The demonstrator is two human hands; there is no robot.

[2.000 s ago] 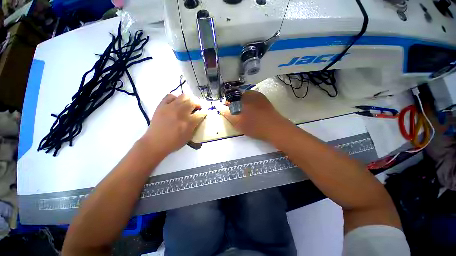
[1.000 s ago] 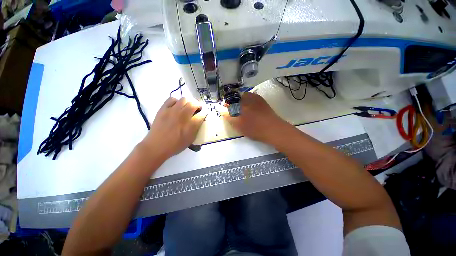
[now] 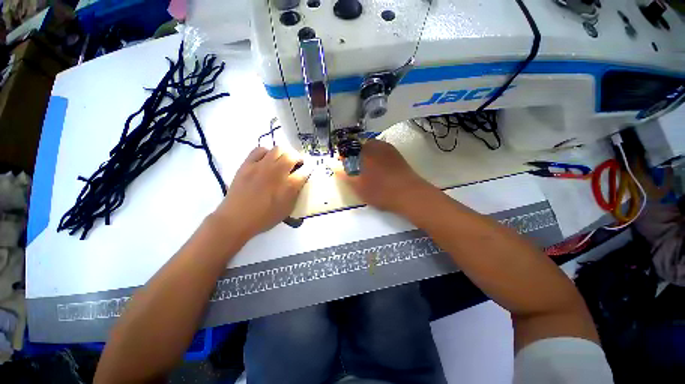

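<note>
My left hand (image 3: 263, 186) lies on the machine bed (image 3: 323, 196) left of the needle area, fingers bent, with a bit of dark cord at its fingertips. My right hand (image 3: 381, 174) lies right of the needle, its fingertips partly hidden behind the machine's dark round part (image 3: 351, 154). The spot between the fingertips is brightly lit, and small dark bits show there under the presser foot. What my right fingers hold is hidden. A thin dark thread end (image 3: 269, 133) sticks out above my left hand.
A bundle of dark cords (image 3: 143, 142) lies on the white table at left. The white JACK machine head (image 3: 466, 45) spans the top. Tangled dark loops (image 3: 469, 126) lie under its arm. Snips (image 3: 559, 169) and orange-red scissors (image 3: 605, 184) lie at right. A ruler scale (image 3: 323, 268) runs along the front edge.
Both hands stay in nearly the same place by the needle. The small dark bits between the fingertips look slightly different. The view has shifted slightly.
</note>
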